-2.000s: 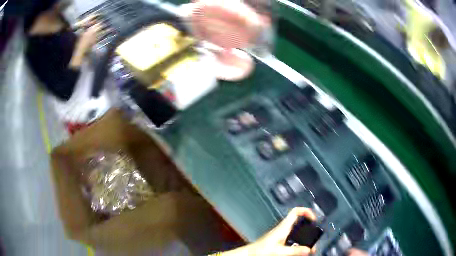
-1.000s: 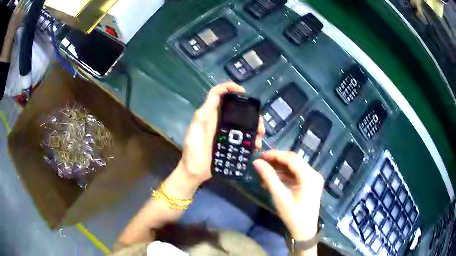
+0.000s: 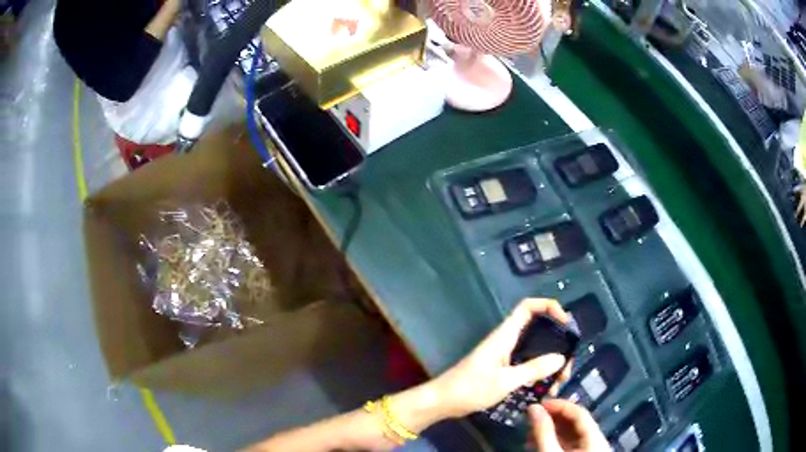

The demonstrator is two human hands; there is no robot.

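My left hand (image 3: 490, 375) holds a black keypad phone (image 3: 541, 339) at the lower right of centre, screen and keys facing up. The left thumb lies across its face, hiding part of it. My right hand (image 3: 570, 428) is at the phone's keypad end, cut off by the bottom edge, its fingers bent; whether it holds anything cannot be told. The large clear phone tray (image 3: 521, 293) lies beyond the hands, with several black phones in its pockets. Two in the near row are phones with pale labels (image 3: 493, 192), (image 3: 546, 249).
An open brown carton (image 3: 239, 357) with clear and tan scraps stands at left. A gold-topped white box (image 3: 402, 110), a black flat-screen device (image 3: 309, 137) and a pink fan (image 3: 482, 79) stand beyond. A green conveyor (image 3: 654, 150) runs at right. Another person's arm (image 3: 212, 79) is upper left.
The view has swung so that the fan and the gold-topped box show. The held phone now appears lower right and more tilted, with my left thumb across its face. My right hand is partly out of view.
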